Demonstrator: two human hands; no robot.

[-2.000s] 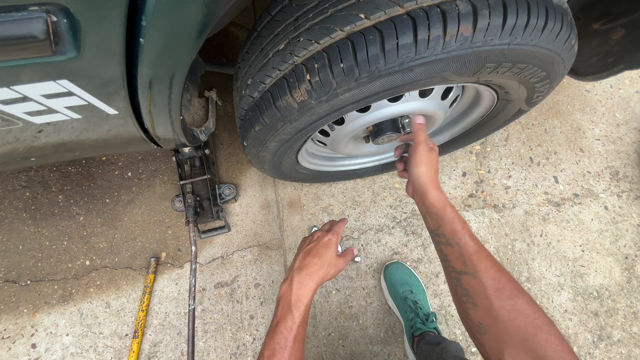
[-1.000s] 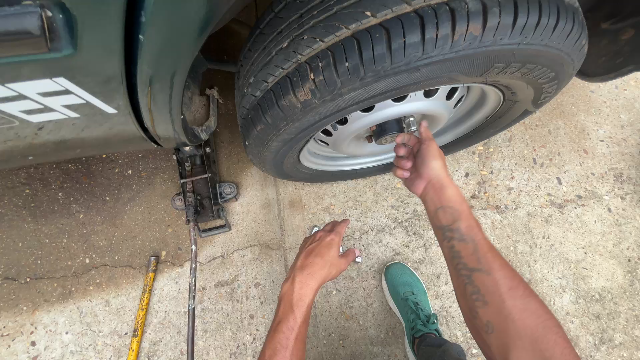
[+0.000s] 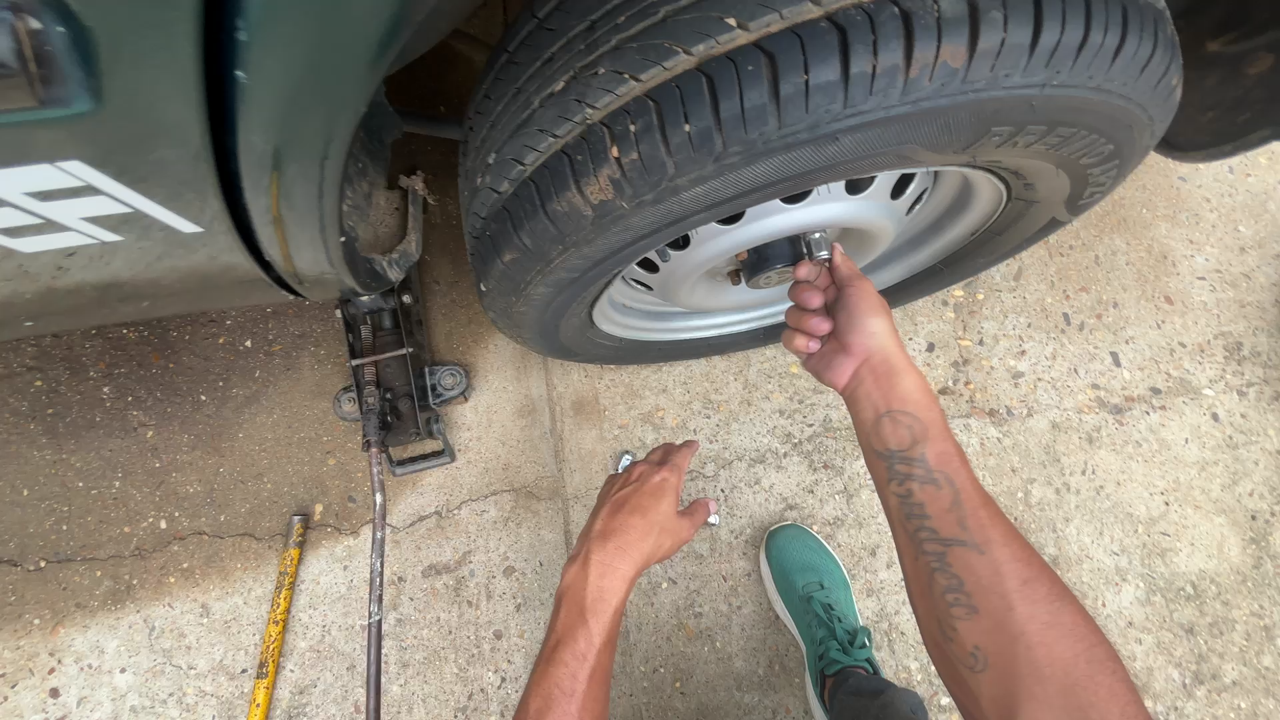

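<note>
A metal socket [image 3: 817,246] sits at the wheel's hub, beside the dark hub cap [image 3: 770,264]. The thumb and fingers of my right hand [image 3: 838,318] pinch its near end. Around the hub is a silver steel rim [image 3: 690,300] inside a black tire [image 3: 620,170]. Lower down, my left hand [image 3: 648,508] hovers or rests, fingers spread, over a shiny metal tool [image 3: 625,461] on the concrete; most of that tool is hidden, and whether the hand touches it cannot be told.
A floor jack [image 3: 395,380] stands under the green vehicle body [image 3: 120,270], its long metal handle [image 3: 376,580] pointing toward me. Left of the handle lies a yellow worn bar [image 3: 277,620]. A green shoe [image 3: 812,590] is on the concrete between my forearms.
My right hand has shifted slightly at the hub, and its fingers have changed position around the socket. My left hand stays about where it was.
</note>
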